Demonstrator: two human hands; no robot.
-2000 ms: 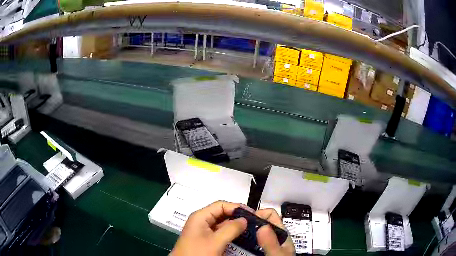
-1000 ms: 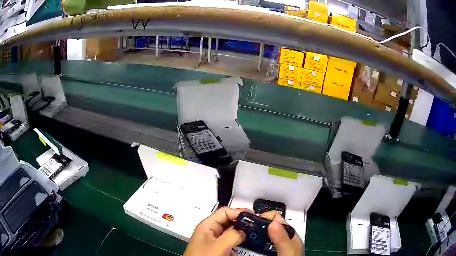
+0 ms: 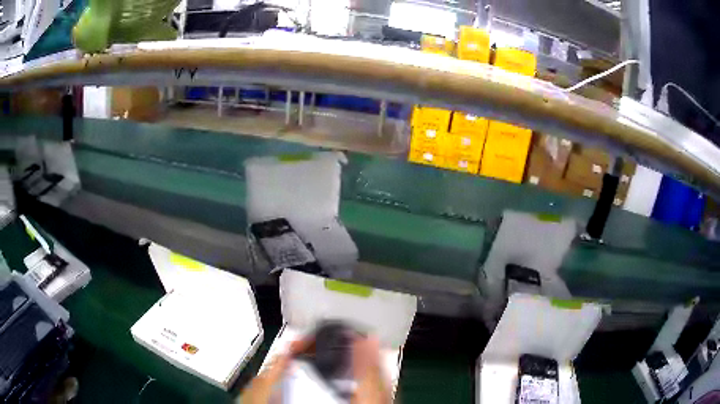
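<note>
A dark smartphone [image 3: 335,347], blurred by motion, is held between my left hand [image 3: 272,380] and my right hand [image 3: 371,375] at the bottom centre. A white sheet [image 3: 304,388] shows below it, between the hands. Both hands are blurred and cut off by the lower edge. Right behind them stands an open white retail box [image 3: 347,310] with a yellow-green strip on its lid; the hands and phone hide most of its base. To the left, another open box [image 3: 197,339] shows a flat white insert with a small red mark and no phone.
Open box with a labelled phone [image 3: 539,383] at right on the green belt [image 3: 110,355]. More open boxes stand behind, one with a phone [image 3: 284,245], and at far left and far right. Dark trays [image 3: 28,335] at lower left. Wood-edged shelf [image 3: 316,67] crosses above; yellow cartons [image 3: 505,150] beyond.
The near boxes have shifted left in view. The phone in my hands was sharp with its camera end showing and is now blurred, over the front of the box. The view has tilted up slightly.
</note>
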